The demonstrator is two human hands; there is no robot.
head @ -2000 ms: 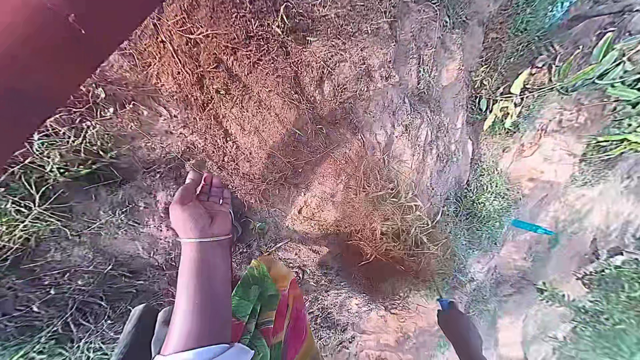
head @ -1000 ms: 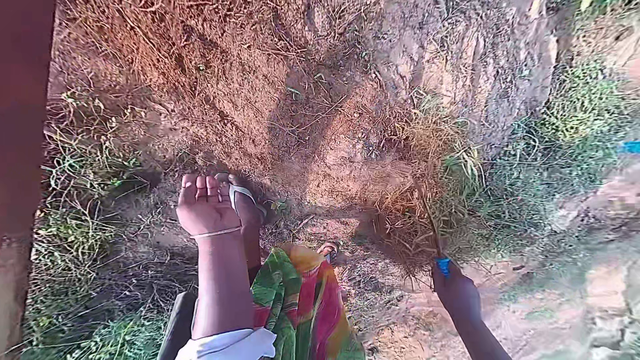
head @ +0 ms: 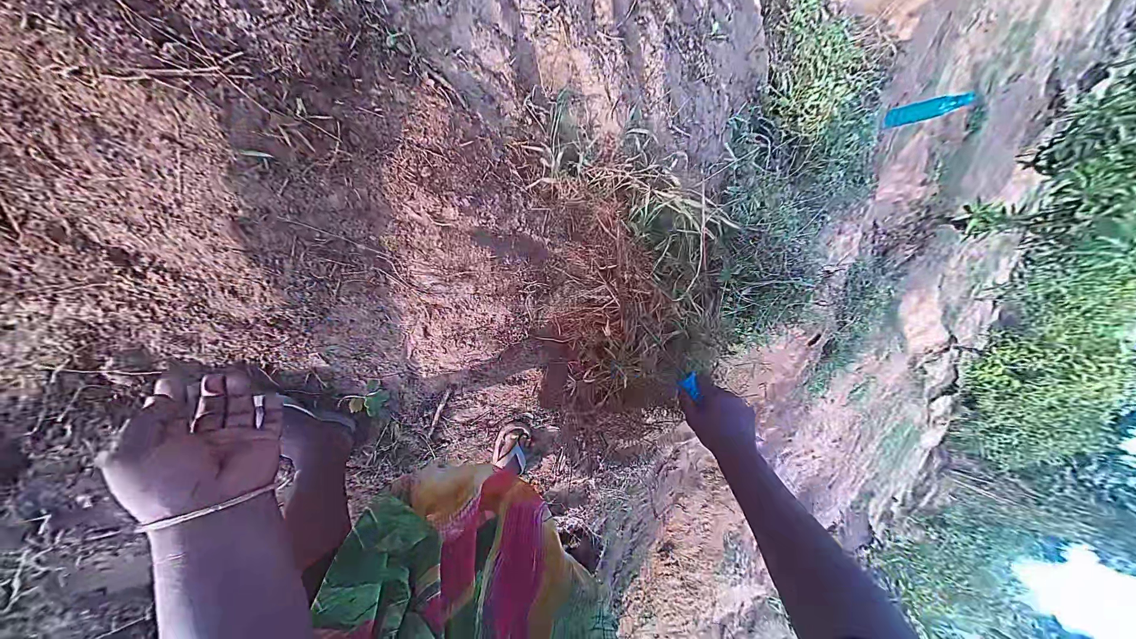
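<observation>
At lower left, my left hand [head: 209, 444] is held palm up with its fingers partly curled; no object shows in it. A thin bangle [head: 209, 512] circles that wrist. My right hand [head: 719, 415], at the right of centre, grips the blue handle [head: 690, 387] of a thin tool, whose far part is blurred against the grass. Beside and above this hand lies a heap of dry and green grass [head: 612, 311] on reddish soil. Colourful cloth [head: 479, 559] covers the lap between my arms.
A sandalled foot [head: 512, 444] stands just above the cloth, and another foot [head: 315, 426] is partly behind my left hand. Green plants [head: 816, 80] grow at the upper right. A blue strip [head: 929, 110] lies on the pale ground [head: 923, 177]. Leafy growth [head: 1047, 373] borders the right side.
The view has shifted clearly. The left hand's fingers look more curled than two seconds ago. The right hand remains on the blue handle, by the grass.
</observation>
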